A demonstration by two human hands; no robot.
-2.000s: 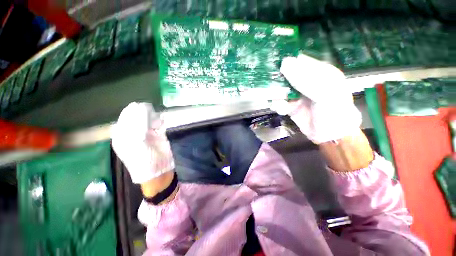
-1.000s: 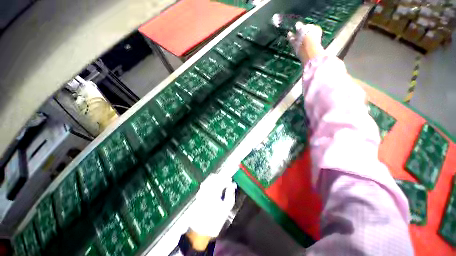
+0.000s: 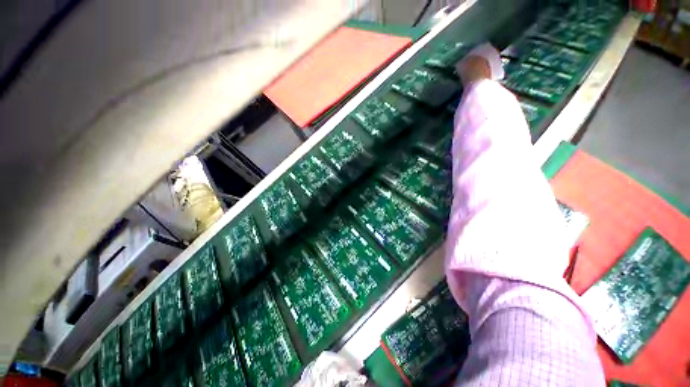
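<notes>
Green circuit boards (image 3: 312, 291) lie in two rows on the dark conveyor belt (image 3: 253, 296). My right hand (image 3: 482, 63), in a white glove, reaches across the belt to the upper part of the far row, beside a board (image 3: 424, 85). Its fingers are small and turned away, so I cannot tell if they grip a board. My left hand (image 3: 331, 372), also white-gloved, is at the near rail, cut off by the bottom edge. Its fingers cannot be made out.
Loose boards lie on the red mat (image 3: 616, 189) at the right, one shiny with glare (image 3: 639, 295). Another board (image 3: 424, 344) lies by the near rail, partly under my sleeve. Pale rails (image 3: 261, 185) edge the belt. A red-topped table (image 3: 340, 72) stands beyond it.
The board held two seconds ago is no longer seen in my hands. My right arm reaches out over the belt, now toward the far row. The view has shifted, and my left hand is lower.
</notes>
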